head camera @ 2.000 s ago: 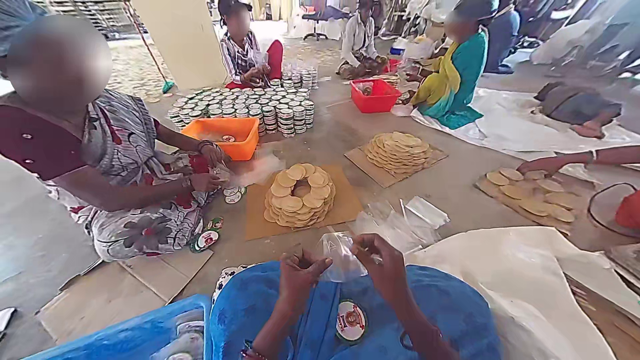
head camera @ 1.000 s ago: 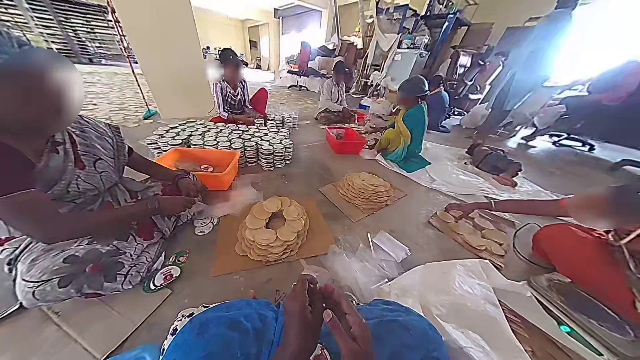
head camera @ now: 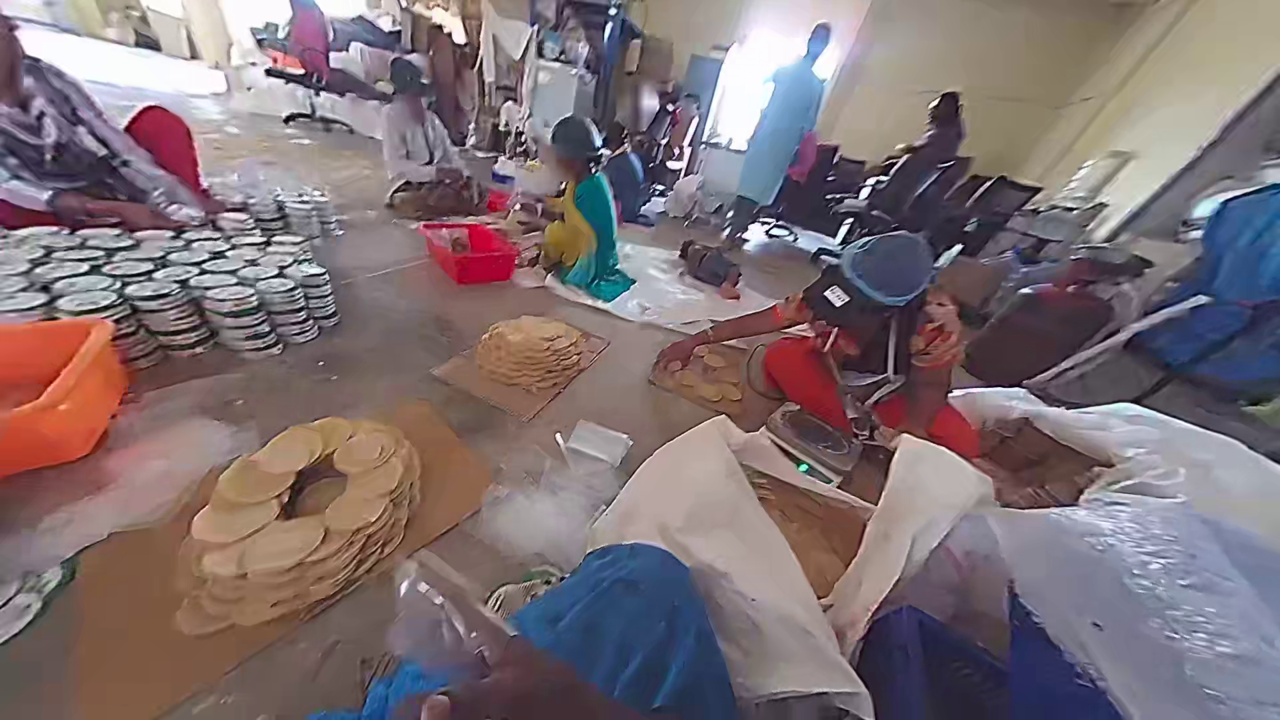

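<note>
At the bottom edge, my right hand (head camera: 535, 680), blurred, pinches a clear plastic bag (head camera: 430, 625). A fingertip below the bag may belong to my left hand (head camera: 435, 708); the rest of that hand is hidden or out of frame. Thin round tan discs (head camera: 285, 540) are stacked in a ring on a brown cardboard sheet (head camera: 130, 640), left of my hands. More clear plastic bags (head camera: 550, 510) lie crumpled on the floor beyond my hands. A second disc stack (head camera: 530, 350) sits on another cardboard sheet (head camera: 450, 377) farther off.
A worker in red (head camera: 820, 380) reaches to discs on a board, beside a weighing scale (head camera: 815, 440). White sacking (head camera: 700, 510) and a blue crate (head camera: 930, 660) are at right. Left are an orange tub (head camera: 60, 400) and stacked round labelled packs (head camera: 170, 290); a red tub (head camera: 470, 255) stands beyond.
The view has swung to the right. My hands were together in front of my lap; now one is low at the bottom edge. The worker in red has bent forward.
</note>
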